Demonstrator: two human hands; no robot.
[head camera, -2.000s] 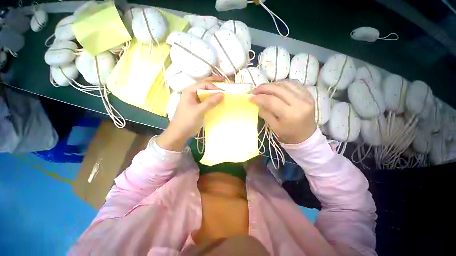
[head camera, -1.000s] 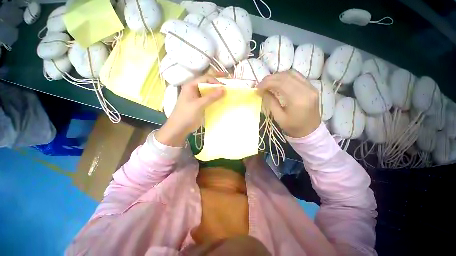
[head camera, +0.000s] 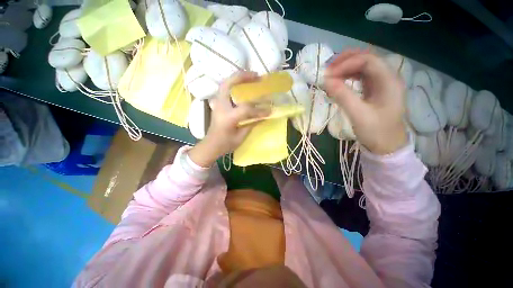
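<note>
My left hand (head camera: 226, 121) holds a pad with its tan face (head camera: 262, 87) showing, together with a bright yellow label sheet (head camera: 263, 142). The sheet is folded or creased near its top and hangs below the fingers. My right hand (head camera: 368, 93) is raised to the right of them, apart from the pad and sheet, over the heaped pads. Its fingers are bent and the fingertips are blurred; whether a tiny label is between them cannot be seen.
White oval pads (head camera: 218, 53) with cords lie heaped along the dark green surface (head camera: 152, 125). Spare yellow label sheets (head camera: 154, 79) lie among them at left. One pad (head camera: 384, 13) lies beyond the rail. A cardboard carton (head camera: 121, 174) stands below left.
My right hand has let go of the sheet's top edge and moved right. The pad's tan face now shows above the sheet, which is bent. The lone pad beyond the rail has shifted left.
</note>
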